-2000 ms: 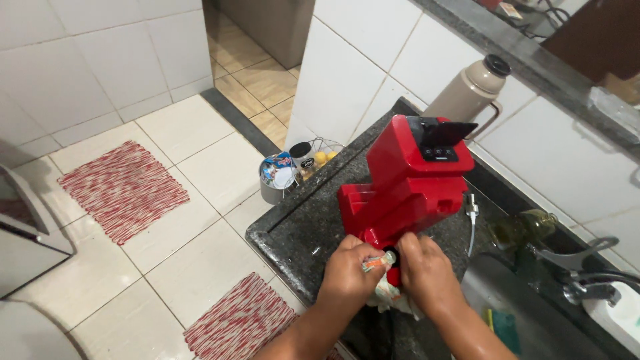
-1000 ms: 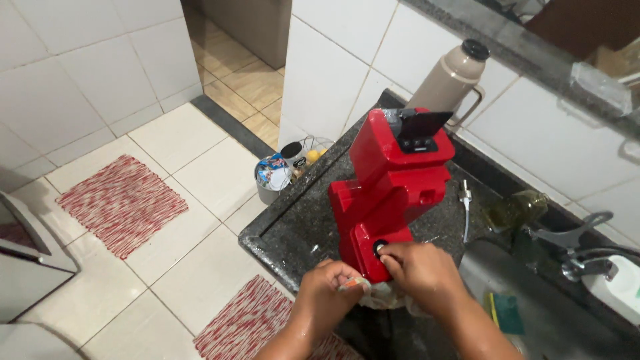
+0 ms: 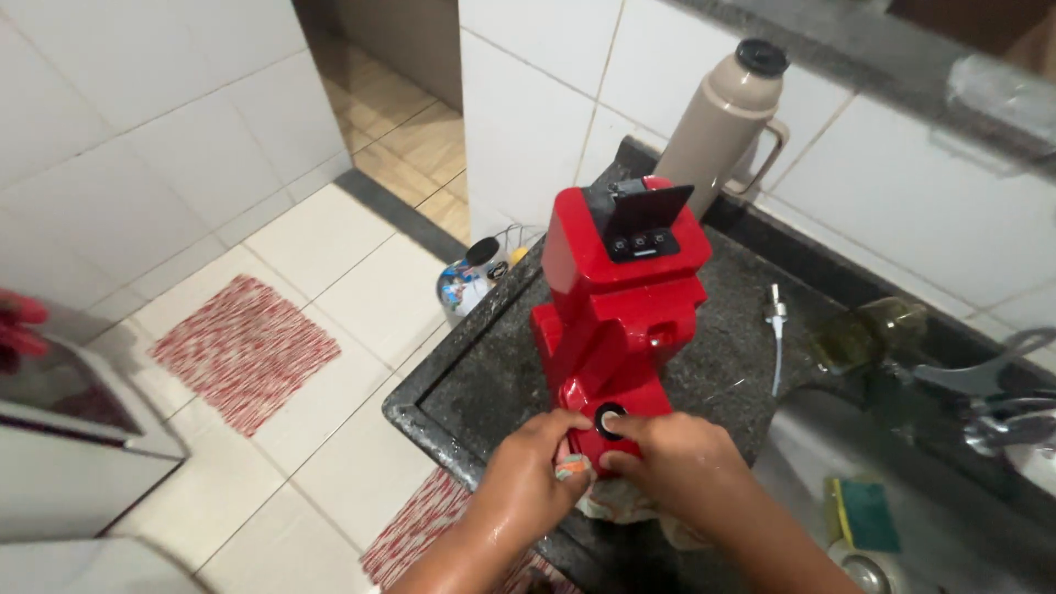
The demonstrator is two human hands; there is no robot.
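A red coffee machine (image 3: 631,289) stands on the dark stone counter, its black lid flap (image 3: 652,208) raised at the top. My left hand (image 3: 536,462) is at the left side of the machine's base and holds a bunched patterned cloth (image 3: 573,467) between thumb and fingers. More of a pale cloth (image 3: 623,502) lies below the front of the base, partly hidden by my hands. My right hand (image 3: 681,450) rests on the base, a finger at the black ring (image 3: 610,421); its thumb lies near the front edge.
A beige thermos (image 3: 719,120) stands behind the machine. To the right are a pump dispenser top (image 3: 776,330), a greenish clear bottle (image 3: 870,330), the faucet (image 3: 982,371) and a green and yellow sponge (image 3: 866,513) by the sink. A container of packets (image 3: 464,289) sits beyond the counter's left edge.
My right hand has moved from the front of the base onto the black ring. My left hand has shifted to the base's left side, with the cloth in it.
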